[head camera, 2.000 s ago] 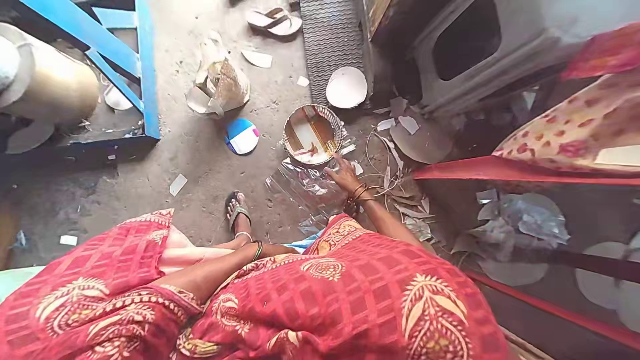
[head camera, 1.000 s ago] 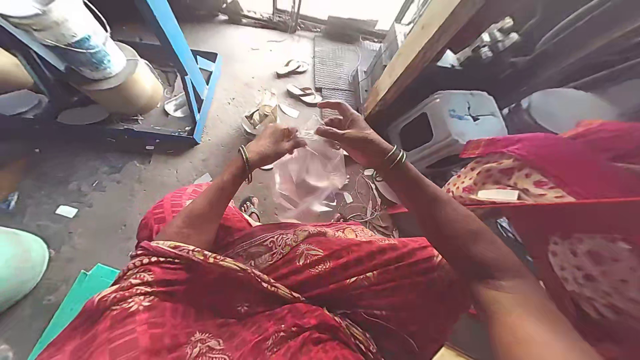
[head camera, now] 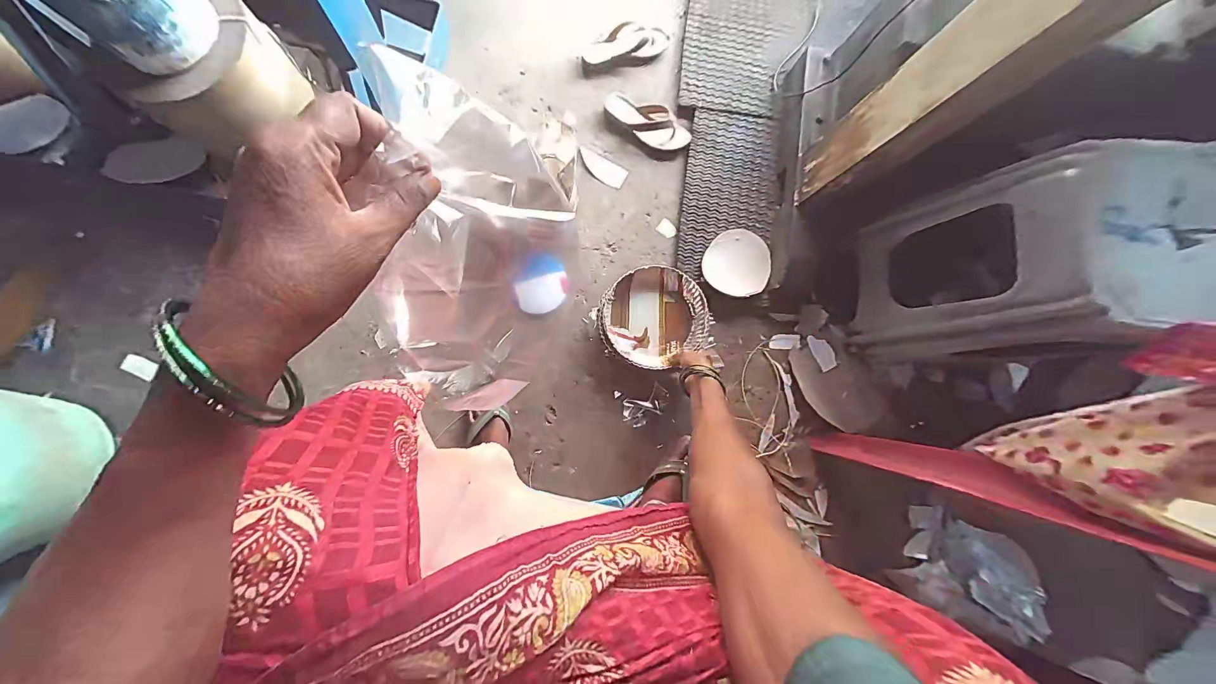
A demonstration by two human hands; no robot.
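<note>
My left hand [head camera: 318,204], raised at the upper left, pinches the edge of a clear plastic bag [head camera: 475,256] that hangs open beside it. Low near the floor, my right hand [head camera: 695,361] grips the near rim of a round dish-like item [head camera: 651,316] with a silvery fluted edge and a shiny, reflecting face. Its fingers are partly hidden. Through the plastic a blue and white disc [head camera: 541,283] shows on the floor. A white round disc [head camera: 736,263] lies just beyond the shiny item, at its right.
White sandals [head camera: 648,123] and a ribbed mat [head camera: 736,180] lie ahead. A plastic stool [head camera: 1045,228] lies at the right, below a wooden beam [head camera: 912,95]. Buckets [head camera: 218,85] stand by a blue frame [head camera: 408,33] at the upper left. Scraps and strings [head camera: 774,399] litter the floor.
A second ago both hands were together at the plastic. Now my right hand is down at the shiny round item, while my left holds the plastic up at the left. The view has tilted down.
</note>
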